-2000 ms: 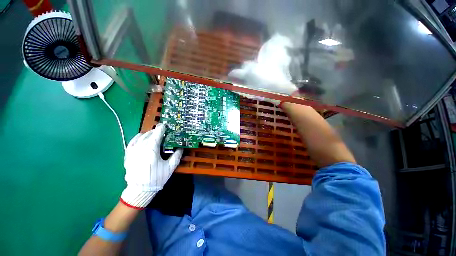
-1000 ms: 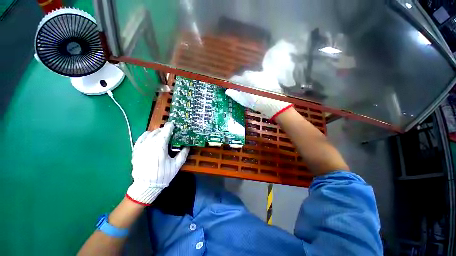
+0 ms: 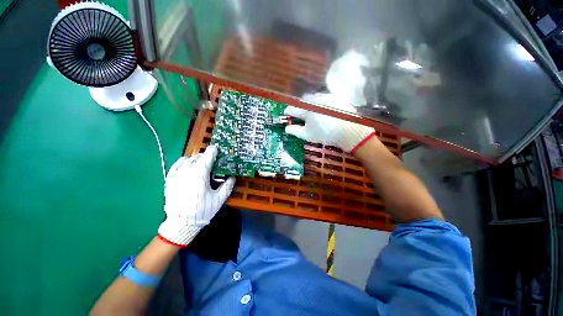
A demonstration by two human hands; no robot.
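Observation:
A green circuit board lies on the orange-brown slotted grate, with pale connectors on its near edge. My left hand, in a white knit glove with a red cuff edge, grips the board's near left corner. My right hand, in the same kind of glove, is over the board's right side. It holds a small tool with red-and-black handles, probably side cutters, with the tip pointing left over the board. Most of the tool is hidden by the glove.
A clear hood with a reddish-brown lower edge hangs over the grate's far side and shows reflections of glove and grate. A white desk fan with a cable stands on the green bench mat at left. A light blue band is on my left wrist.
My right hand has come out from under the hood onto the board's right side, and the tool now shows. My left hand still holds the corner. The view has shifted slightly.

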